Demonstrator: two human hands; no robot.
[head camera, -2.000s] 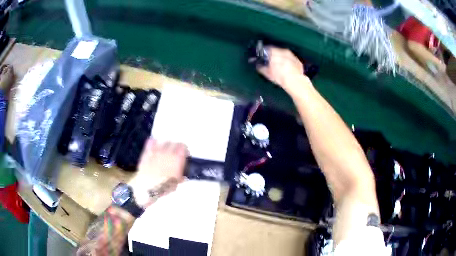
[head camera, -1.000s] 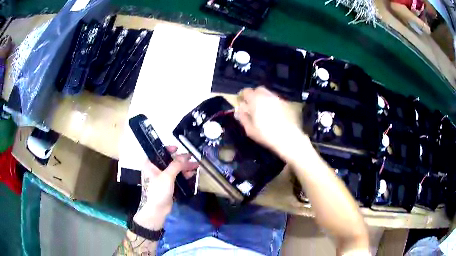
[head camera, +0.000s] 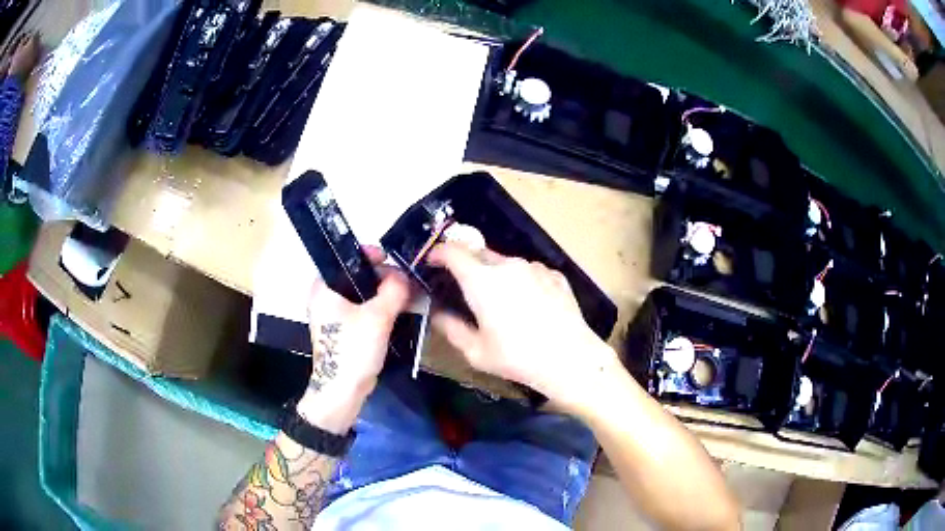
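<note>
A black housing (head camera: pixel 539 249) lies tilted on the bench in front of me, with a pale disc and thin lead wires at its left end. My right hand (head camera: pixel 508 316) is over the housing with its fingers at the wires; whether it pinches them is hidden. My left hand (head camera: pixel 358 322) holds a narrow black control panel (head camera: pixel 330 236) upright at a slant, silvery parts showing, just left of the housing. White release paper (head camera: pixel 389 93) lies behind and under the left hand.
Several black panels (head camera: pixel 202 78) and a translucent bag (head camera: pixel 88 93) lie at the left. Rows of housings (head camera: pixel 725 249) with pale discs stand at the right. The green conveyor belt (head camera: pixel 642 47) runs behind. A cardboard box (head camera: pixel 155 311) and teal-rimmed bin (head camera: pixel 78 456) sit below the bench edge.
My right hand has moved from the housing's far edge to its left end by the wires. The left hand still holds the panel. A housing with a disc now shows at the lower right.
</note>
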